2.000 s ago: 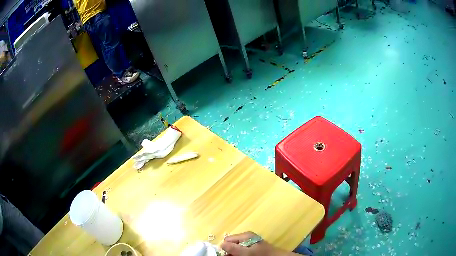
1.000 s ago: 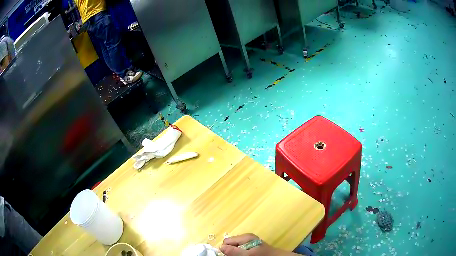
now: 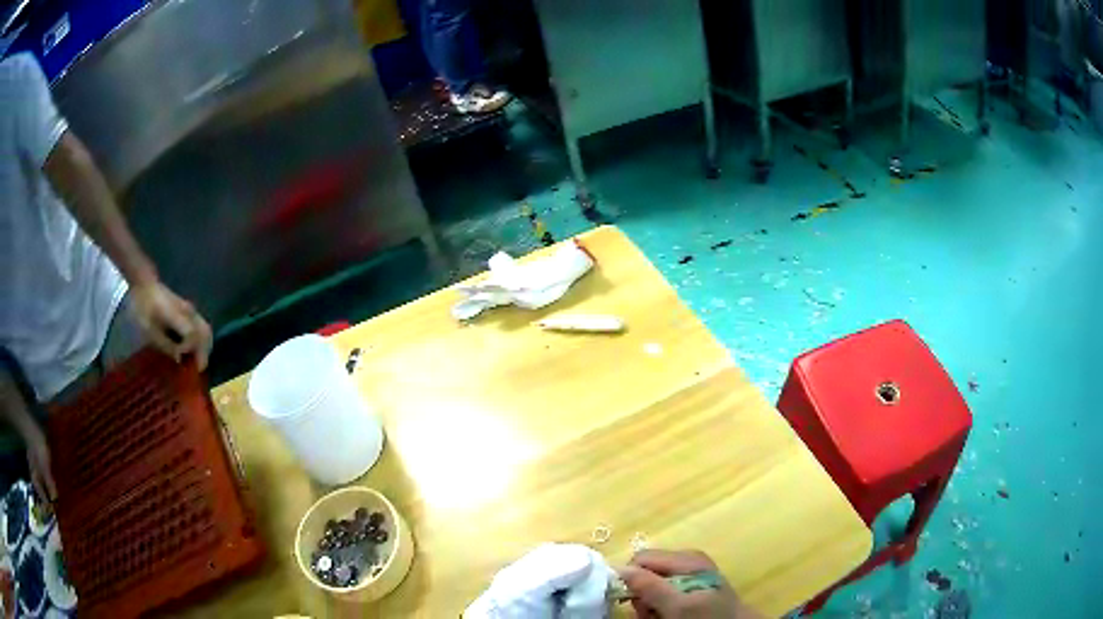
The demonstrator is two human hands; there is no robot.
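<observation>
My left hand (image 3: pixel 542 585), in a white knit glove, is at the bottom edge, partly cut off. Its fingers are bent; a small dark spot shows between them, but I cannot tell what it is. My bare right hand (image 3: pixel 680 585) touches or nearly touches it from the right. It grips a slim pale green patterned tool (image 3: pixel 694 582), whose tip is hidden at the glove. Two tiny whitish rings (image 3: pixel 601 533) lie on the yellow wood-grain table (image 3: pixel 629 423) just beyond my hands.
A cream bowl (image 3: pixel 400 568) of dark and silvery discs and a white bucket (image 3: pixel 317 417) stand left. A person in a white T-shirt (image 3: pixel 55 242) holds a red-brown perforated tray (image 3: pixel 133 484). Crumpled white gloves (image 3: pixel 526 281) and a white stick (image 3: pixel 584 324) lie farther back. A red stool (image 3: pixel 877 411) stands right.
The view has turned left and down, so the table sits farther right. The person with the perforated tray and more of the bowl have come into view. My hands remain together.
</observation>
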